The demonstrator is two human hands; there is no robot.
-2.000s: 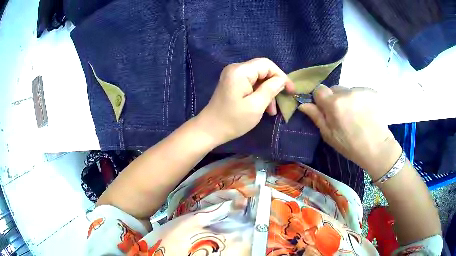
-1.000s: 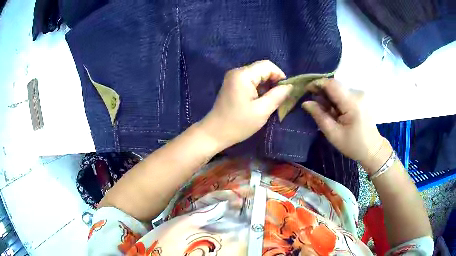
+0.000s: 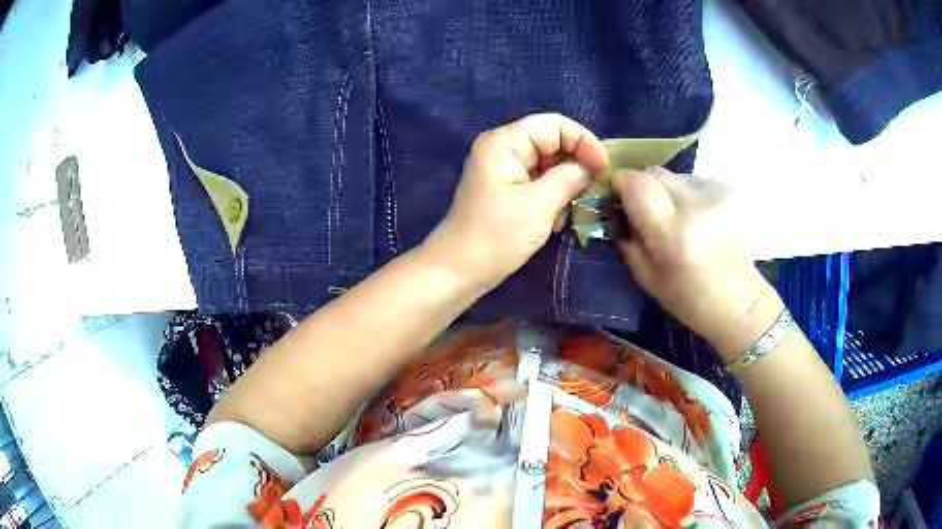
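A dark blue garment [image 3: 279,134] with pale topstitching lies spread in front of me. My left hand [image 3: 516,196] pinches a tan-faced flap [image 3: 646,152] on its right side between thumb and fingers. My right hand [image 3: 677,243] is closed around thread snips [image 3: 599,226], whose short blades show at the flap's pointed end, blurred and partly hidden by the fingers. At the left side, a second tan flap [image 3: 229,207] is folded back with a round button on it.
A brown-grey strip [image 3: 72,209] lies on the white table [image 3: 124,186] at the left. Another dark garment [image 3: 868,72] lies at the far right. A blue basket [image 3: 842,331] stands at the lower right. A dark floral-edged bag [image 3: 207,362] is at the lower left.
My right hand has moved left to the flap's point, and the snips show again in it. My left hand keeps its pinch on the flap. The garment has shifted slightly left since the first frame.
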